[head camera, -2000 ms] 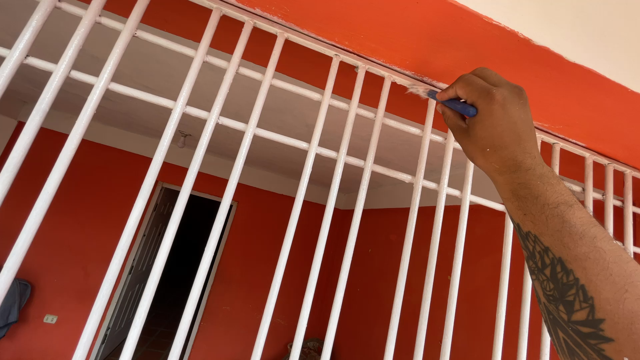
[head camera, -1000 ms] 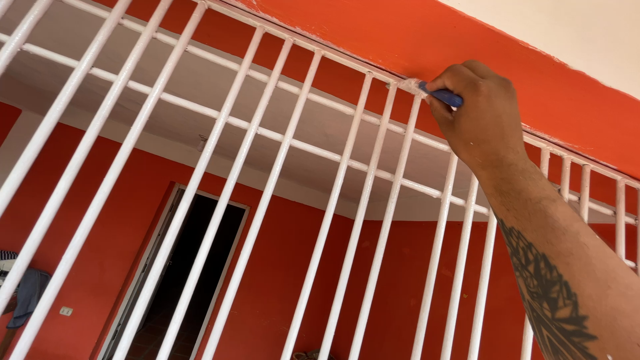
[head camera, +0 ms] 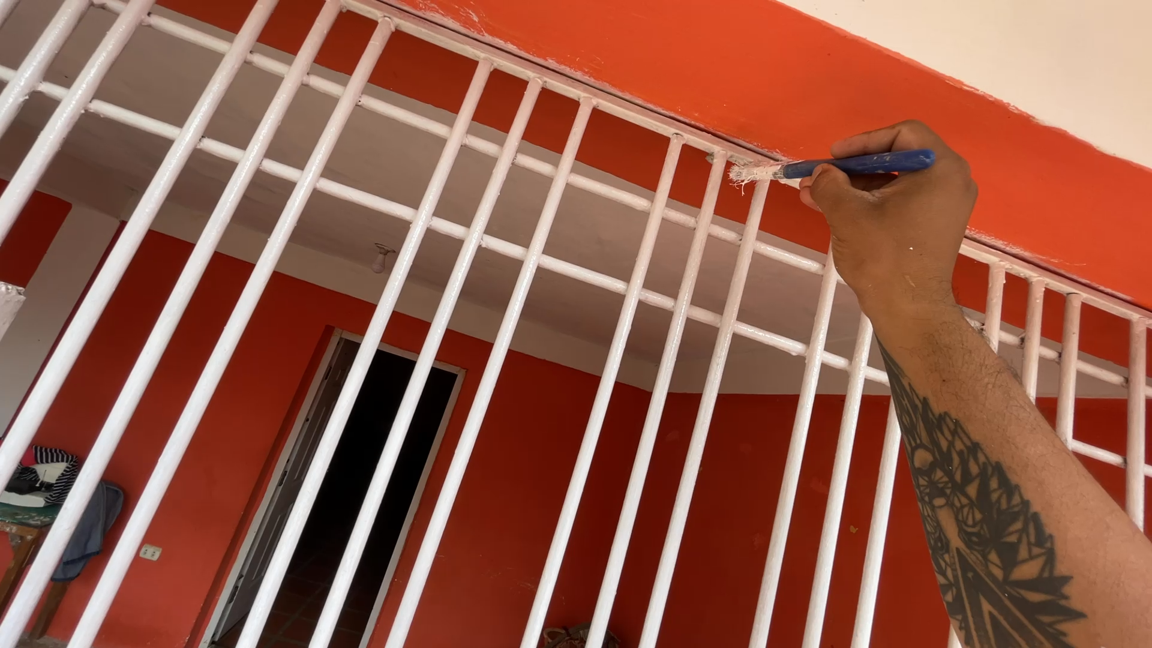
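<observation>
My right hand (head camera: 900, 216) is closed around the blue handle of a paintbrush (head camera: 859, 165), raised at the upper right of the view. The brush's bristles carry white paint and lie against the top rail (head camera: 630, 110) of a white metal bar grille (head camera: 531, 261), near the upper end of one upright bar. Just above the rail runs an orange-red painted wall band (head camera: 684, 72), with some white smears along its lower edge. My left hand is out of view.
Behind the bars are a red wall (head camera: 531, 432), a dark doorway (head camera: 387, 450), a ceiling lamp holder (head camera: 381, 258) and a wall outlet (head camera: 150, 552). Clothes (head camera: 88, 526) hang by a table at the lower left. A white object (head camera: 9, 304) shows at the left edge.
The brush has moved a little left along the top rail between the earlier frames and now. Its handle now lies more level, and my right hand has turned around it. The view has shifted somewhat.
</observation>
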